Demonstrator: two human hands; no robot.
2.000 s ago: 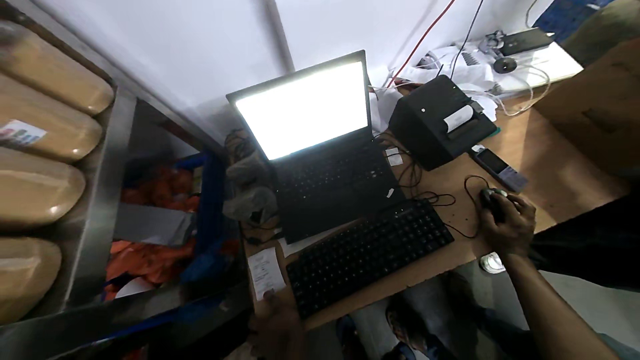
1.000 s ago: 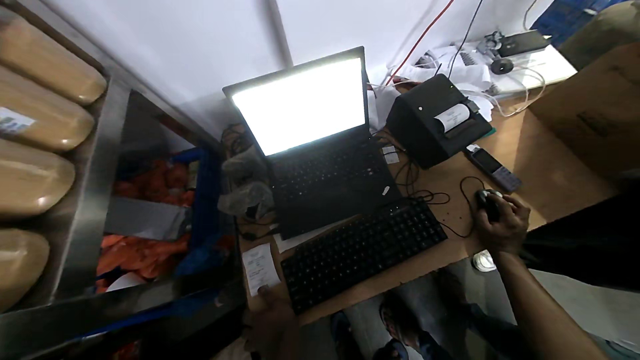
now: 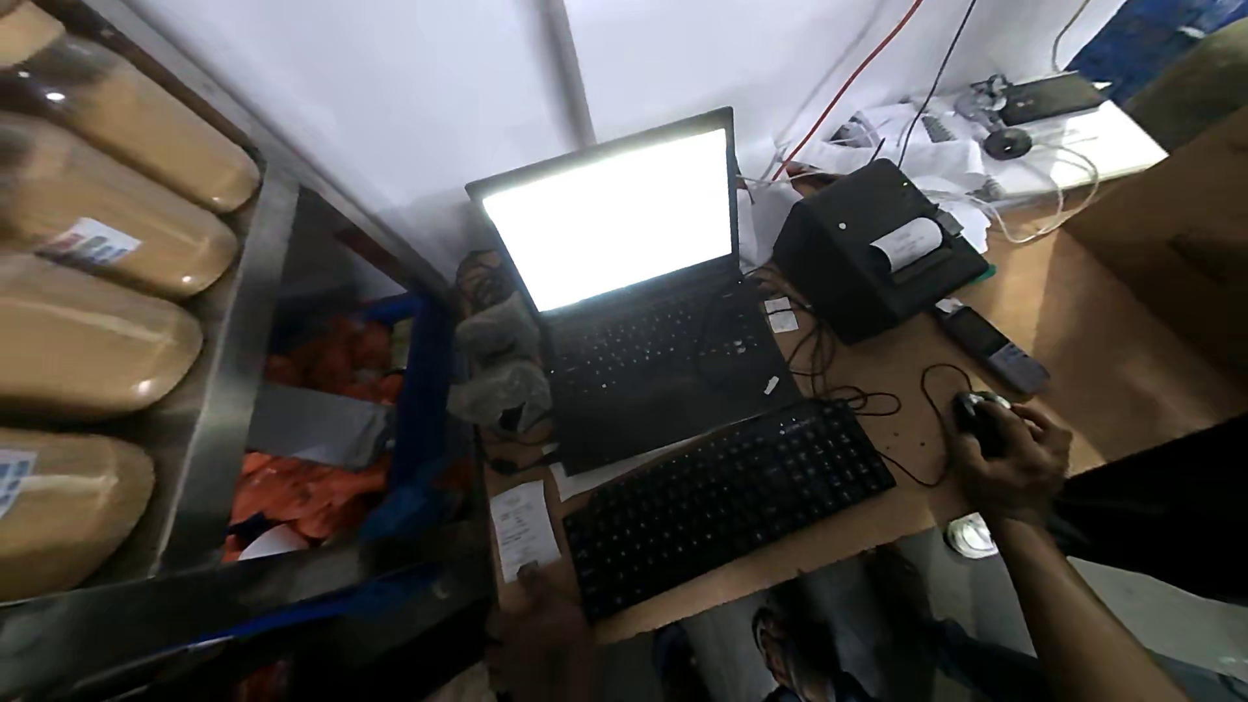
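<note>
My right hand [image 3: 1014, 463] is closed over a black computer mouse [image 3: 983, 421] on the wooden desk. In shadow at the desk's front left edge, my left hand [image 3: 538, 624] has a fingertip on the lower end of a printed paper slip [image 3: 524, 526]; its other fingers are too dark to make out. Between the hands lies a black keyboard [image 3: 731, 502]. Behind it stands an opened laptop [image 3: 668, 366] with a glaring white screen. A black receipt printer [image 3: 858, 253] with paper sticking out is right of the laptop, and a handset [image 3: 993, 346] lies near the mouse.
At the left, a metal rack [image 3: 229, 370] holds several brown-wrapped rolls [image 3: 107, 234]. Beyond it is a blue crate [image 3: 424, 390] with orange material. Cables [image 3: 824, 366] tangle behind the keyboard. A cardboard box [image 3: 1170, 244] stands at the right. Feet show below the desk.
</note>
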